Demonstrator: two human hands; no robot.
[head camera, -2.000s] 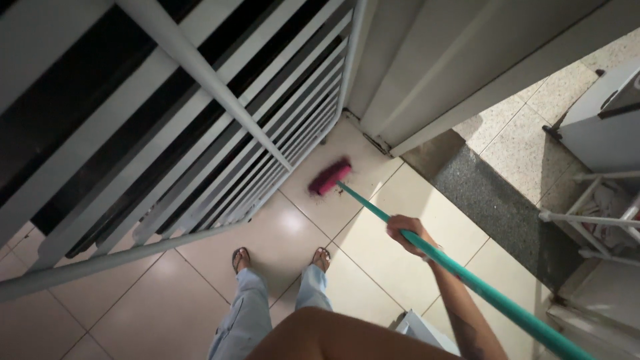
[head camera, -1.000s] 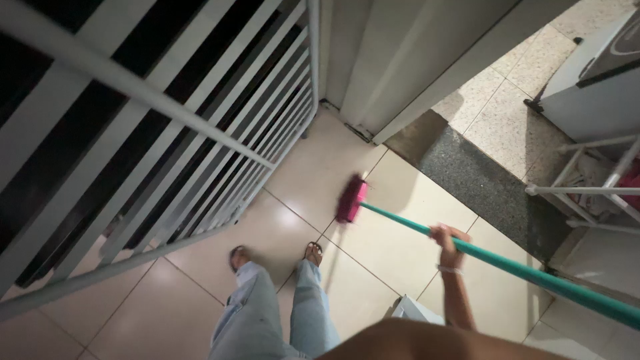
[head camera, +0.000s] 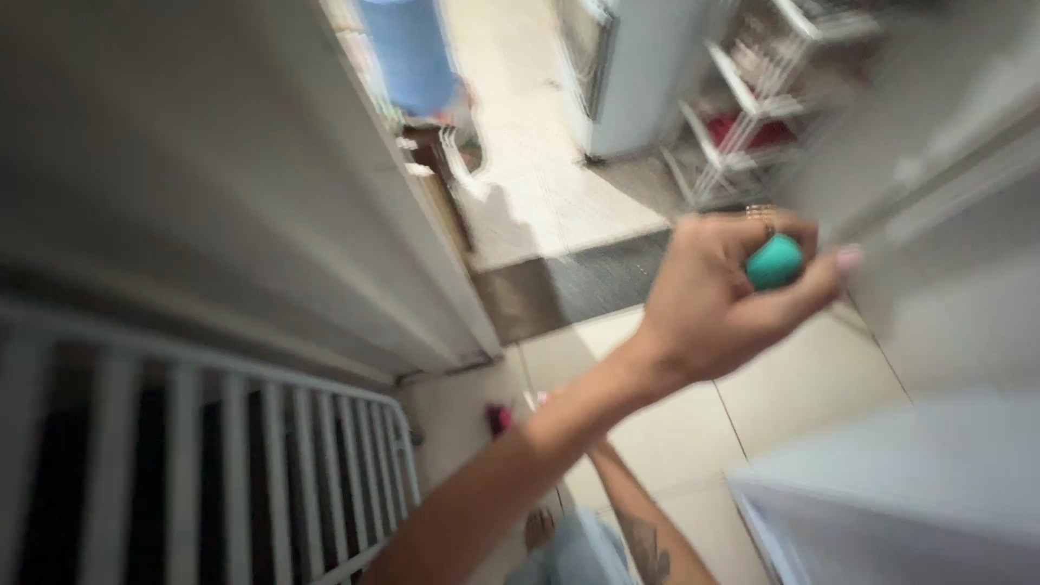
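My left hand (head camera: 723, 292), with rings on a finger, is closed around the rounded teal end of a broom handle (head camera: 774, 262). The rest of the handle is hidden behind this hand and forearm. Beneath my left forearm, my right hand (head camera: 546, 398) is almost wholly covered, with only a small part of its fingers showing; its grip cannot be made out. The tattooed right forearm comes up from the bottom. A small part of the pink and dark broom head (head camera: 500, 418) shows on the tiled floor (head camera: 674, 431), left of my right hand.
A white barred gate (head camera: 276, 422) stands at lower left, below a large pale door panel (head camera: 244, 187). A dark stone threshold (head camera: 605, 272) crosses the doorway. Beyond are a white appliance (head camera: 650, 73) and a white rack (head camera: 756, 106). A pale, box-like object (head camera: 886, 487) is at lower right.
The view has swung strongly toward the doorway. My left hand and the handle's end have come into sight. My right hand, earlier plainly around the handle, is now mostly covered by my left forearm.
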